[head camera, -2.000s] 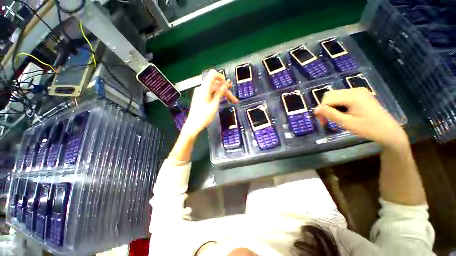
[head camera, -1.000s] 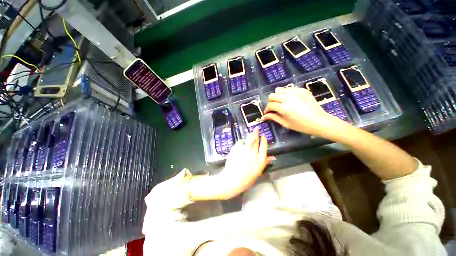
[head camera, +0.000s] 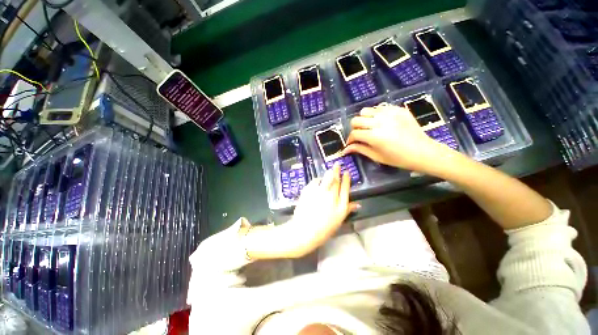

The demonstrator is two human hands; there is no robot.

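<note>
A clear plastic tray point(head camera: 264, 154) holds purple keypad phones in two rows. Most have a cream-gold border around the dark screen; the front-left phone point(head camera: 291, 167) shows an all-dark screen area. My left hand point(head camera: 326, 199) lies with its fingertips on the keys of the second front phone point(head camera: 331, 145). My right hand point(head camera: 383, 134) has its fingertips together at the right edge of that phone's screen border. It covers the middle front pocket. Whether anything is pinched between the fingertips cannot be made out.
A smartphone point(head camera: 190, 100) leans by the metal post point(head camera: 124, 40), with a loose keypad phone point(head camera: 223, 144) below it. Tall stacks of trays stand at left point(head camera: 134, 242) and right point(head camera: 547, 98). Cables and instruments are at the upper left, and a green surface point(head camera: 262, 42) lies behind the tray.
Since two seconds ago, both hands have come together at the second front phone. Over the last second they stay there, with the right fingertips still at its screen edge.
</note>
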